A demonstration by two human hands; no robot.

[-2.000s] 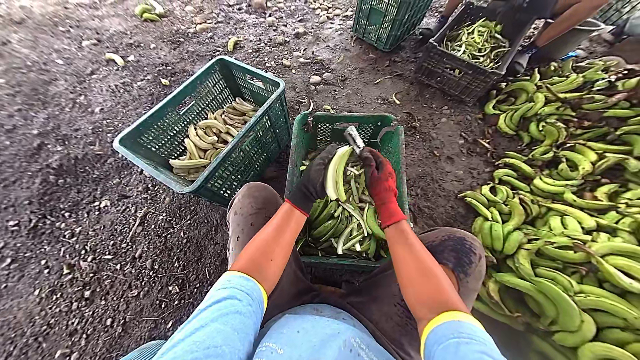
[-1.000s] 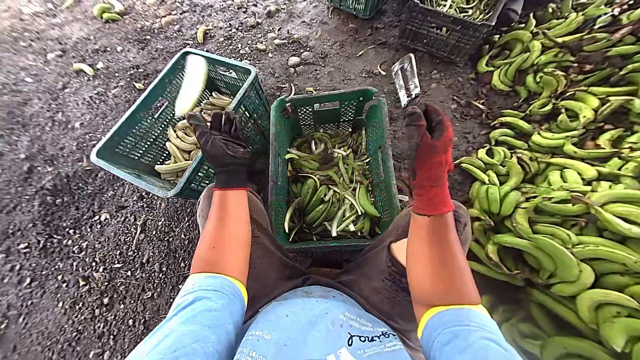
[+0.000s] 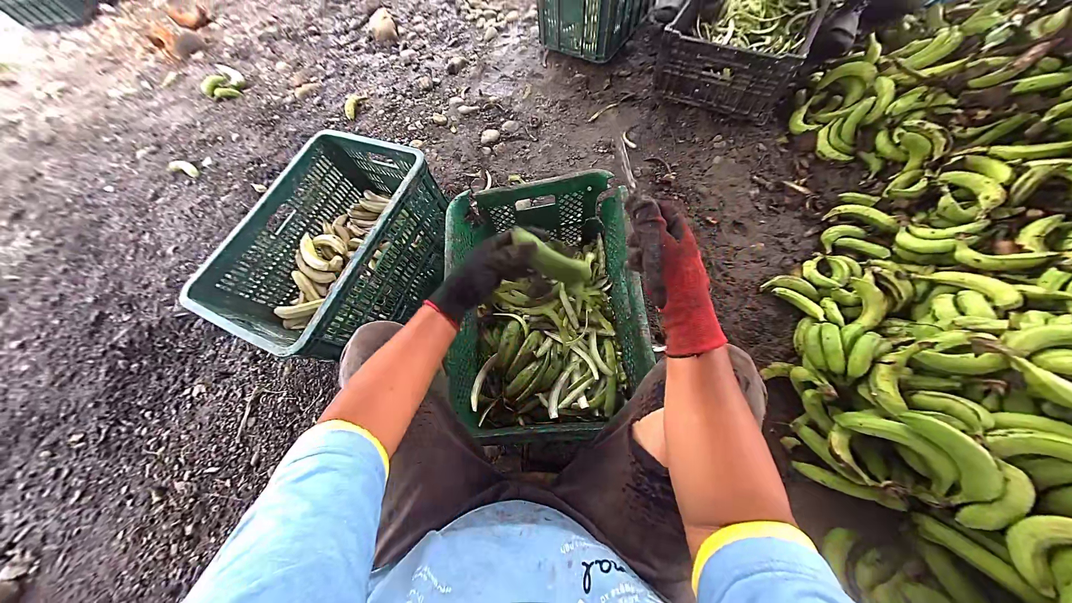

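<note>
My left hand (image 3: 486, 272), in a dark glove, holds a green unpeeled plantain (image 3: 553, 258) over the middle crate. On the right, my right hand (image 3: 674, 272), in a red and dark glove, is closed around a metal blade tool (image 3: 626, 163) that is blurred and points up; its handle is hidden in the fist. Between my knees stands the green plastic crate (image 3: 636, 335), holding green plantains and pale strips of peel (image 3: 578, 356). Peeled plantains (image 3: 322, 260) lie in a second green plastic crate (image 3: 243, 331) to the left.
A large pile of green plantains (image 3: 955, 352) covers the ground on the right. A black crate of peels (image 3: 729, 75) and another green crate (image 3: 590, 29) stand ahead. Part of another person's dark glove (image 3: 836, 32) shows beside the black crate. Small stones (image 3: 490, 136) dot the muddy ground.
A peeled plantain, in my hands two seconds ago, was in the air over the left crate one second ago. My left hand has since taken a green plantain and come over the middle crate.
</note>
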